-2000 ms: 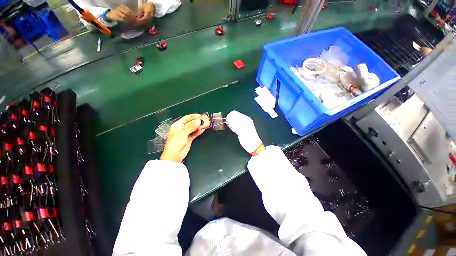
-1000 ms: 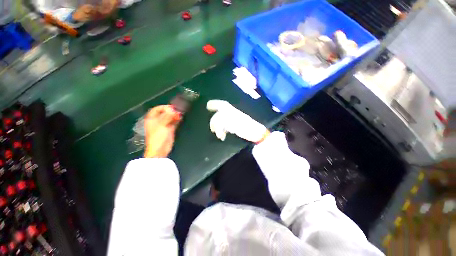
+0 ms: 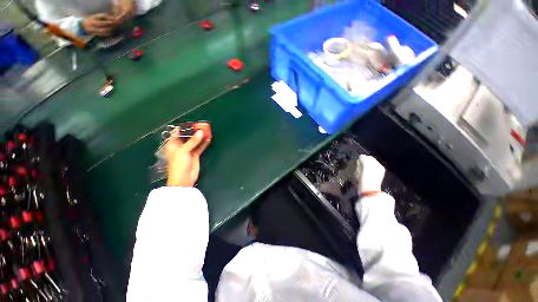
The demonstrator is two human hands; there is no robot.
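My bare left hand point(image 3: 184, 158) holds a clamped unit point(image 3: 202, 129) with a red face and thin silver wire handles, over the green bench point(image 3: 248, 150). Clear plates point(image 3: 158, 167) lie on the bench beside that hand, partly hidden by it. My gloved right hand point(image 3: 370, 174) is down in the black bin point(image 3: 314, 190), among loose binder clips point(image 3: 336, 167) with shiny wires. Its fingertips are blurred, and I cannot tell if it holds a clip.
A blue tote point(image 3: 313, 94) with a tape roll point(image 3: 337, 48) stands at right, paper slips point(image 3: 285, 98) beside it. Red housings point(image 3: 235, 64) lie across the bench. A foam tray point(image 3: 68, 194) with rows of units is at left. Another person's hands point(image 3: 106, 23) work opposite.
My right hand has moved from the unit over the bench down into the black bin. My left hand has kept the unit and turned it, its red face now to the right. The view has shifted.
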